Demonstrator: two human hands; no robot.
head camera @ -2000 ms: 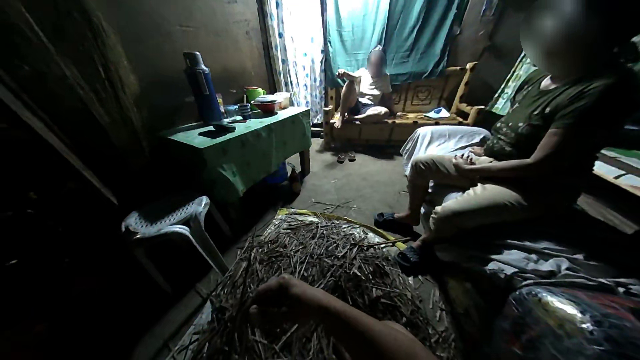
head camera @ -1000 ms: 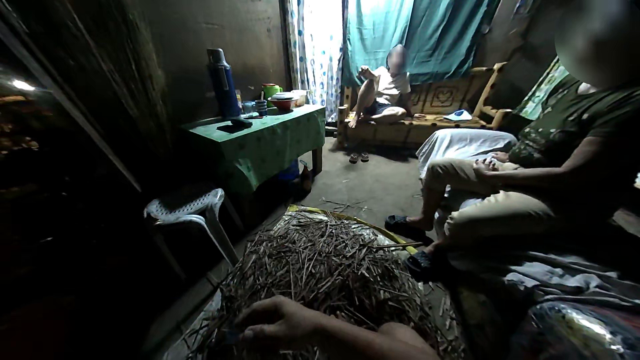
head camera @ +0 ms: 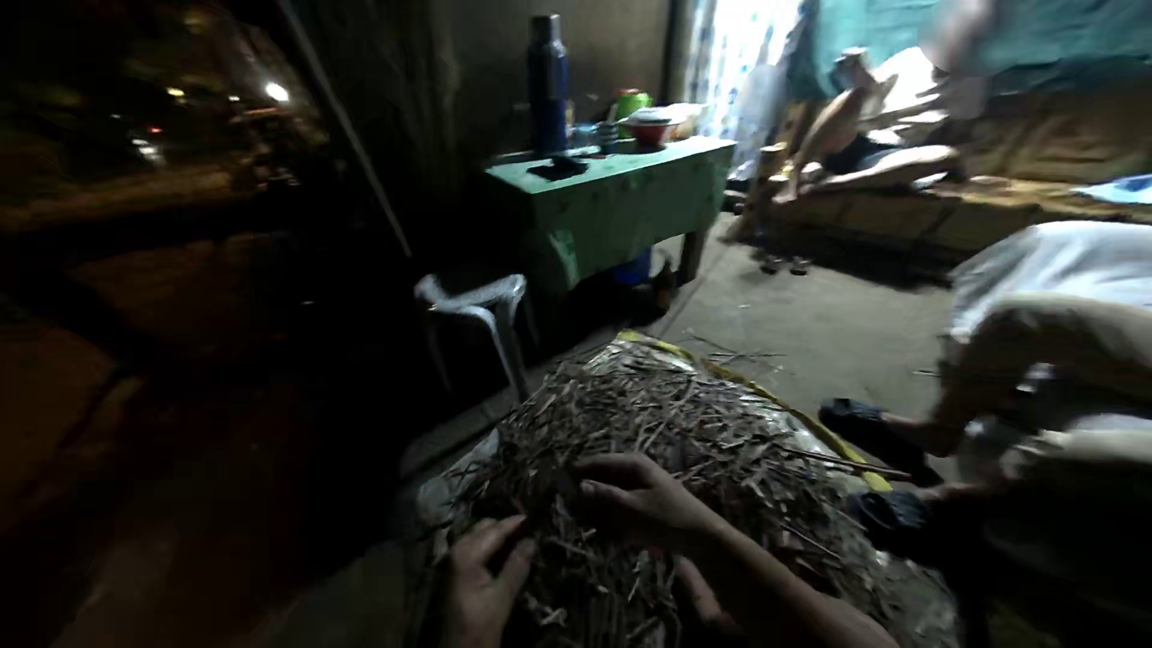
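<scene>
A broad heap of dry, broken brown stalks or pods (head camera: 684, 423) lies on a pale sheet with a yellow edge (head camera: 765, 396). Over the near left part of the heap is my right hand (head camera: 634, 499), its fingers curled downward; something small and dark is by its fingertips, too dim to name. Just left of it, low in the view, my left hand (head camera: 490, 567) has thumb and forefinger apart at the heap's near edge. Whether either hand holds a stalk cannot be made out. A bare foot or knee shows under my right forearm.
A white plastic stool (head camera: 477, 297) stands left of the heap, before a green-covered table (head camera: 630, 193) with a thermos flask (head camera: 547, 90) and bowls. At right sits a person with sandalled feet (head camera: 891, 517); another sits on a wooden bench (head camera: 900, 211). Darkness outdoors fills the left.
The view has swung left and shows more of the outdoors. My left hand has come into view beside my right hand, which was alone over the heap before.
</scene>
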